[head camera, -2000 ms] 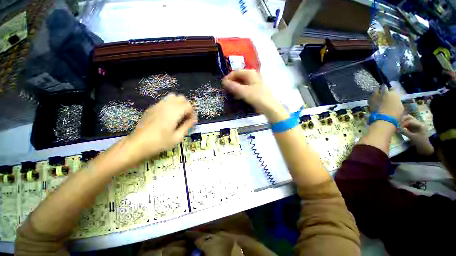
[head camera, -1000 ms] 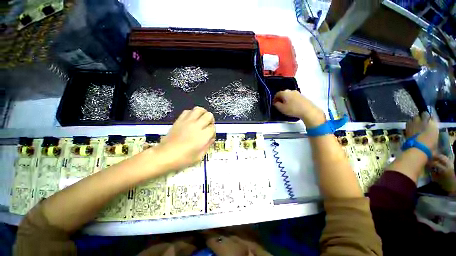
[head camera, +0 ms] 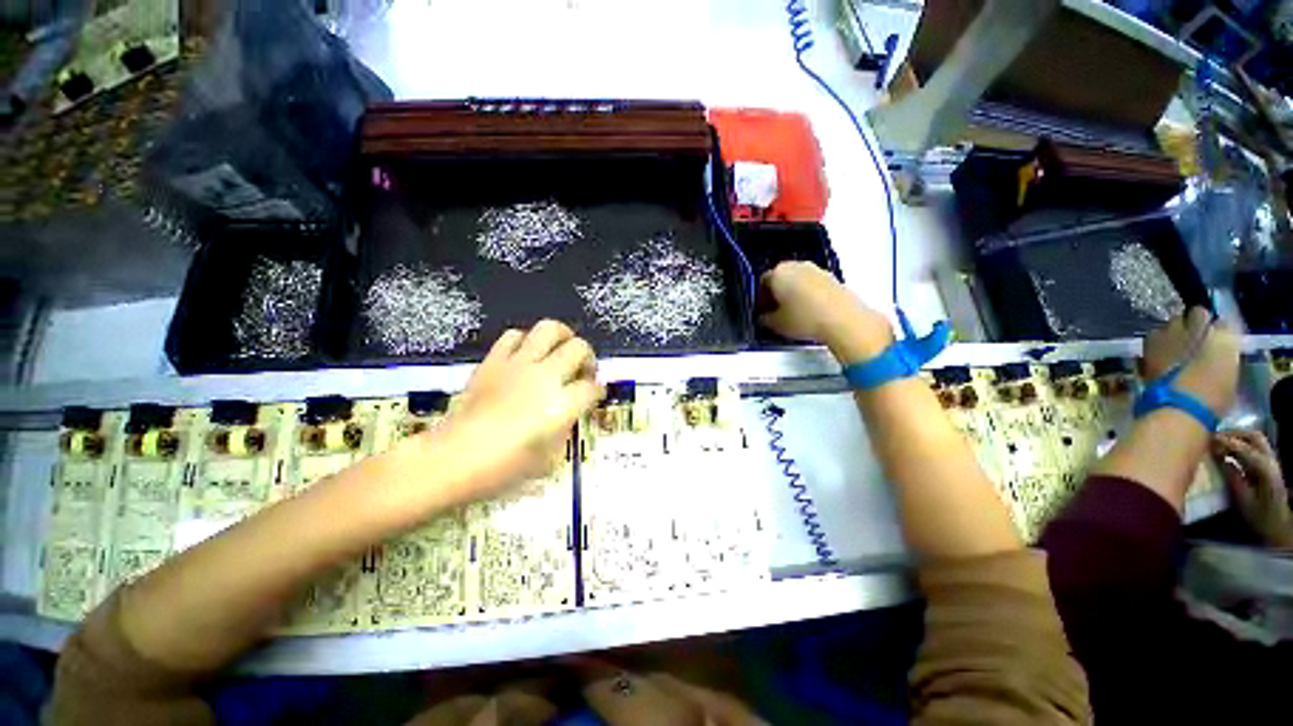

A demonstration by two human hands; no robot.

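Cream-yellow circuit board panels (head camera: 674, 518) lie side by side on the pale rail, with black blocks and yellow-and-black parts along their far edge. My left hand (head camera: 532, 397) is over the far part of the boards, fingers bent together; whether it holds a component cannot be seen. My right hand (head camera: 811, 305), with a blue strap (head camera: 896, 358) on the wrist, reaches into the small right bin (head camera: 797, 244); its fingertips are hidden inside. The black component tray (head camera: 546, 315) holds three silvery heaps. A small side bin (head camera: 280, 308) at the left holds another heap.
A red container (head camera: 780, 149) stands behind the right bin. Brown strips (head camera: 532, 132) line the tray's back. A coiled blue cord (head camera: 797, 489) lies right of the boards. Another person's strapped hand (head camera: 1188, 372) works at the right. A dark plastic bag (head camera: 262, 121) is far left.
Since two seconds ago, my right hand has moved from above the main tray's right side down into the small right bin. My left hand stays over the boards. The camera view has shifted.
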